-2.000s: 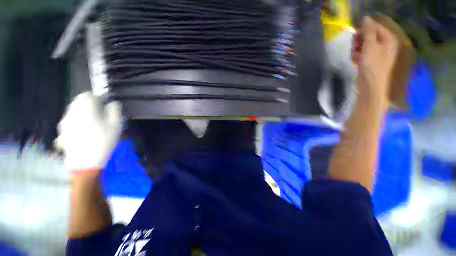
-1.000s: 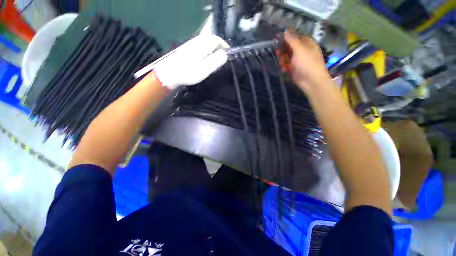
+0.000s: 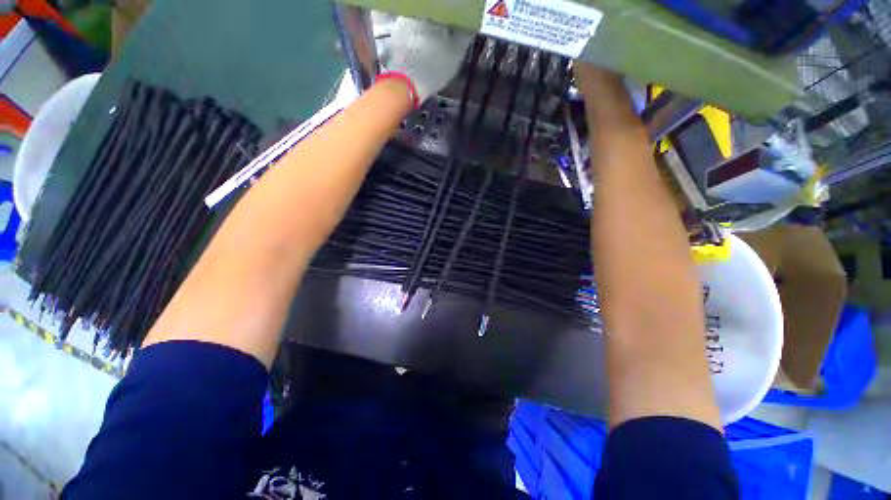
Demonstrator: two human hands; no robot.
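Several black cables (image 3: 508,186) hang from under the green press beam (image 3: 674,59) towards me, their tips over the table plate. My left hand (image 3: 425,54), in a white glove with a red cuff edge, reaches to the press at the left of these cables; its fingers are hidden. My bare right hand (image 3: 598,80) reaches under the beam at their right; only its wrist end shows. The bar at the cables' far ends is hidden. More black cables (image 3: 381,229) lie crosswise on the dark table plate (image 3: 342,312).
A thick cable heap (image 3: 147,215) lies on the green mat (image 3: 234,49) at left, beside a long silver-white bar (image 3: 278,151). A white bucket (image 3: 747,332) with black scraps stands at right, near a cardboard box (image 3: 801,293) and blue crates (image 3: 576,449). Steel parts stand beside the press.
Both hands have moved forward from over the table to the press, and the hanging cables have moved with them. The view has shifted, bringing the beam with its warning label over the hands.
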